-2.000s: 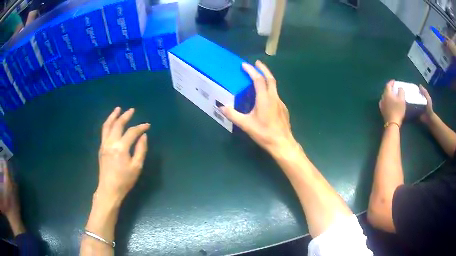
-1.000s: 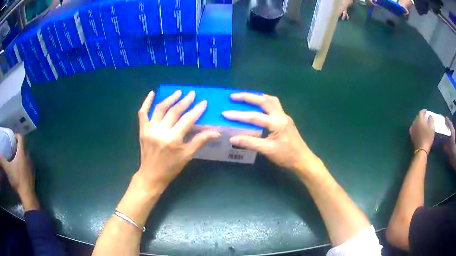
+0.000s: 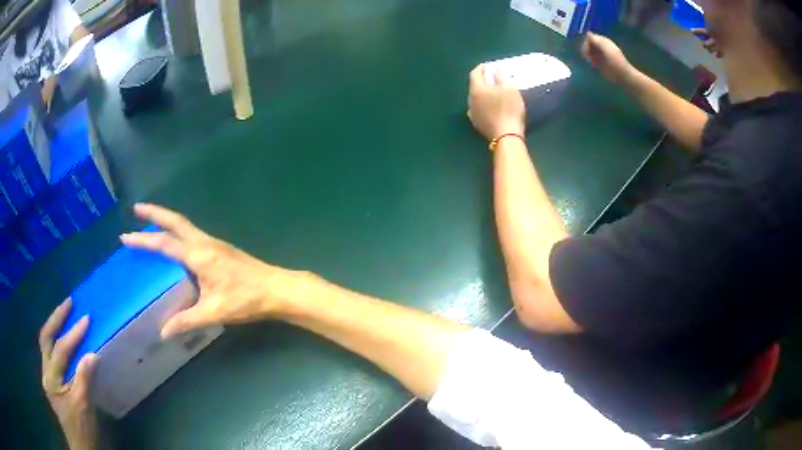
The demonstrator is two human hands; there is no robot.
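Observation:
A closed retail carton (image 3: 132, 299) with a blue top and a white long side lies on the dark green table at the lower left, turned at an angle. My left hand (image 3: 70, 373) is on its near left end, cut off by the bottom edge of the picture. My right hand (image 3: 215, 277) spans its far right end, with the thumb on the white side and the fingers over the top edge.
Stacked blue cartons (image 3: 66, 189) stand at the left. Beyond are a black bowl (image 3: 143, 81) and an upright post (image 3: 236, 66). At right, a person in black holds a white device (image 3: 529, 70); a carton (image 3: 554, 13) lies beyond.
The view has turned to the right, so the carton and my hands appear at the lower left. The carton now lies at an angle. The neighbour's right hand is off the white device.

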